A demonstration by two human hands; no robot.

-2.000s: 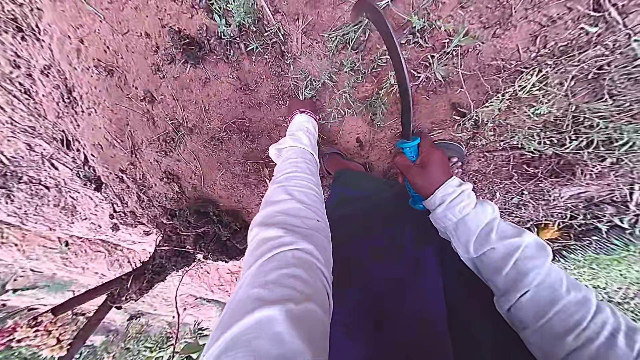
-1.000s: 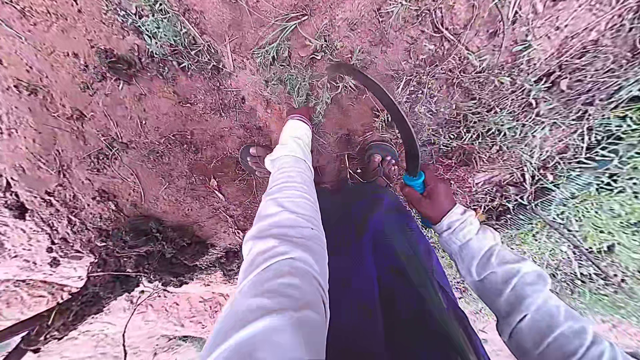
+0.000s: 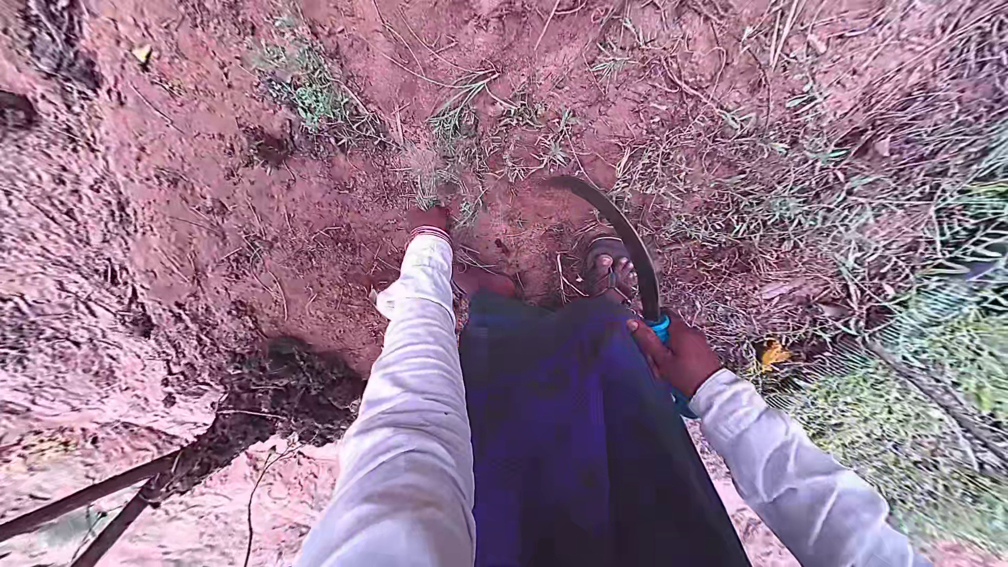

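Note:
My right hand (image 3: 683, 356) is closed around the blue handle of a sickle (image 3: 630, 236), held beside the dark cloth garment (image 3: 551, 425) over my legs. The curved dark blade points up and left, passing over the edge of my sandalled foot (image 3: 610, 268). My left hand (image 3: 429, 219), with red bangles at the wrist, reaches down at a tuft of thin grass (image 3: 457, 169). Its fingers are mostly hidden, so whether they grip any stems does not show. The blade tip is to the right of my left hand, apart from it.
Reddish soil (image 3: 213, 205) bears scattered weeds (image 3: 315, 98). Dry cut grass (image 3: 756, 197) lies at the right, beside green growth (image 3: 929, 394) and a yellow leaf (image 3: 774, 354). Two dark branches (image 3: 102, 492) reach in at the lower left, near a dark clump or hollow (image 3: 299, 378).
The sickle was upright two seconds ago; its blade now leans left, with the tip nearer my left hand. My right hand has kept hold of the handle.

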